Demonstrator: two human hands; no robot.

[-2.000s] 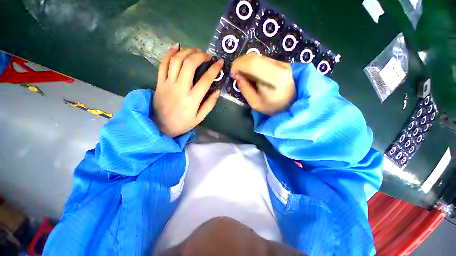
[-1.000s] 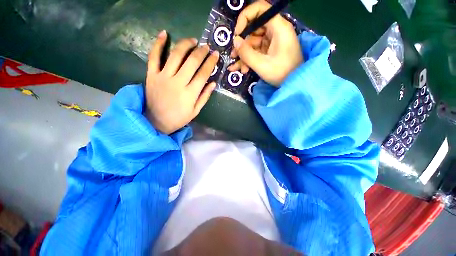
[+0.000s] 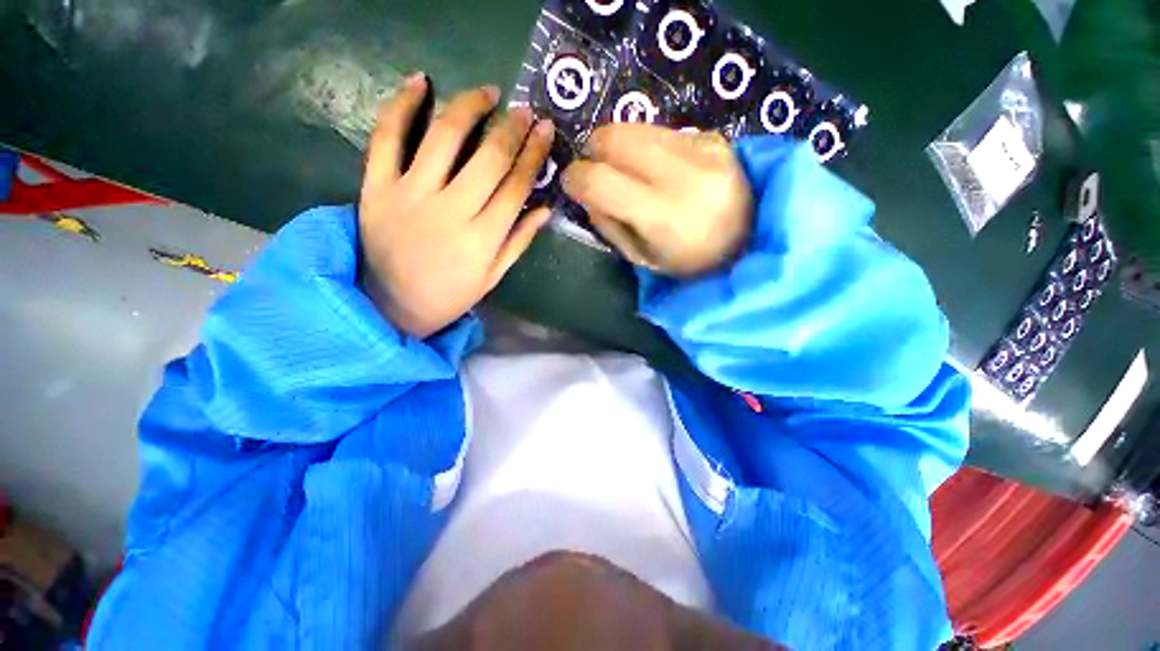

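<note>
A clear blister tray (image 3: 598, 45) with rows of black square units with white rings lies on the green bench, cut off by the top edge. My left hand (image 3: 445, 210) is palm down, fingers apart, its fingertips at the tray's left edge over a partly hidden ringed unit (image 3: 547, 173). My right hand (image 3: 662, 197) is curled, palm down, over the tray's near part and hides several units. Its fingertips are close to my left fingers. No tool shows in it, and what it holds is hidden.
To the right lie a zip bag (image 3: 999, 159) with a white label, a single grey square part (image 3: 1083, 197), a second strip of ringed units (image 3: 1053, 309) and a white paper slip (image 3: 1111, 407). A red stool (image 3: 1018, 547) stands at the lower right.
My right hand has turned over and come down nearer my left hand. The black pen-like tool seen in it one second ago is out of sight. My left hand has barely moved since then.
</note>
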